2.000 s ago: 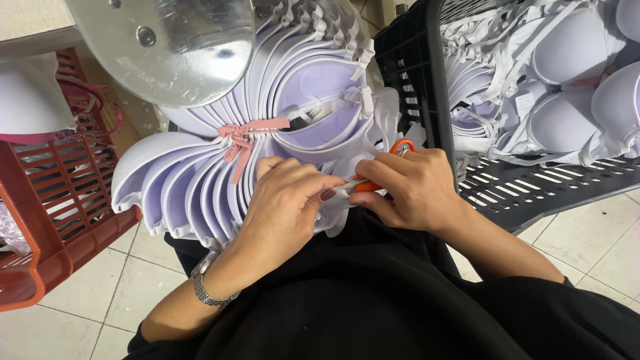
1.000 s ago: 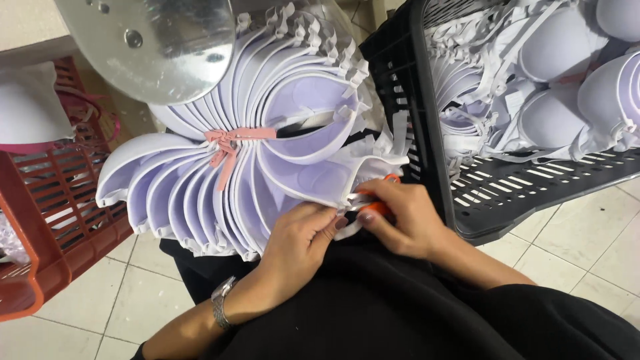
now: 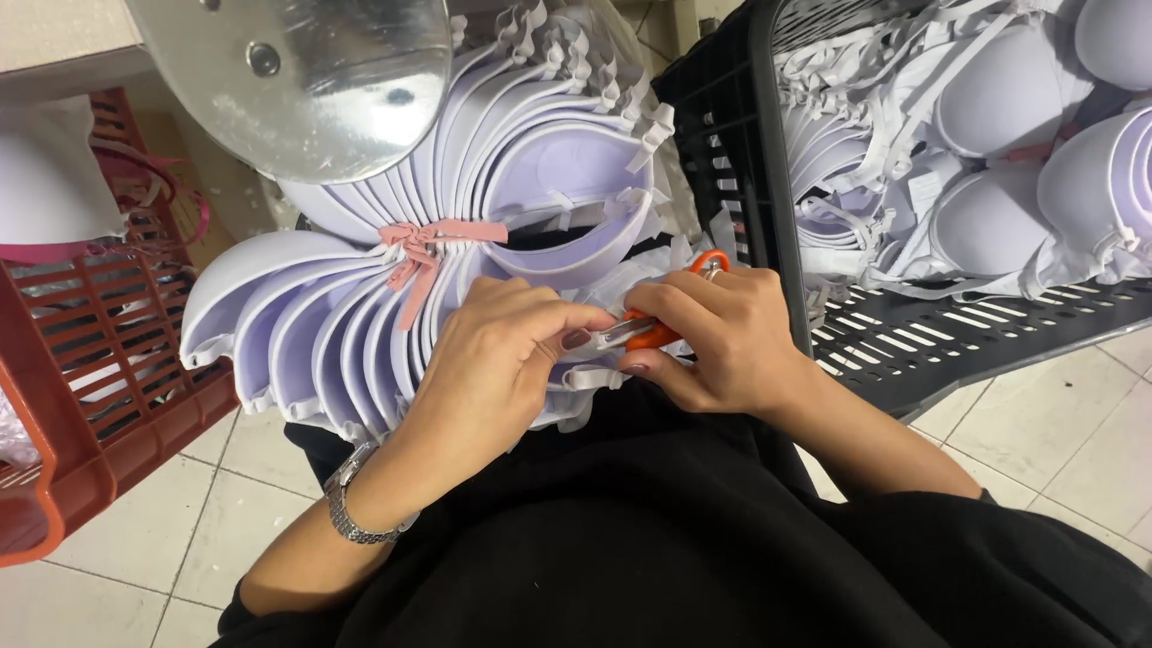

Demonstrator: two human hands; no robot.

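A fanned bundle of pale lilac moulded bras point(image 3: 297, 315) lies across my lap, tied around its middle with a pink fabric strip point(image 3: 418, 247). My left hand point(image 3: 495, 360) pinches the edge of a white strap point(image 3: 585, 346) between thumb and index finger, at the lower right of the bundle. My right hand point(image 3: 720, 337) holds small orange-handled scissors point(image 3: 652, 331), whose short blades point left at the pinched strap, close to my left fingertips. Whether the blades are apart cannot be made out. Part of the strap is hidden behind my fingers.
A rounded metal plate point(image 3: 306, 81) overhangs the bundle at upper left. On the right stands a black plastic crate point(image 3: 778, 180) full of similar bras. At left is a red-brown plastic crate point(image 3: 108, 396), with a white moulded cup point(image 3: 49, 171) above it. Tiled floor shows below.
The cup panel that stood raised over my hands one second ago is down, and the opening between the cups at right shows again. The scissors' orange handle is more exposed.
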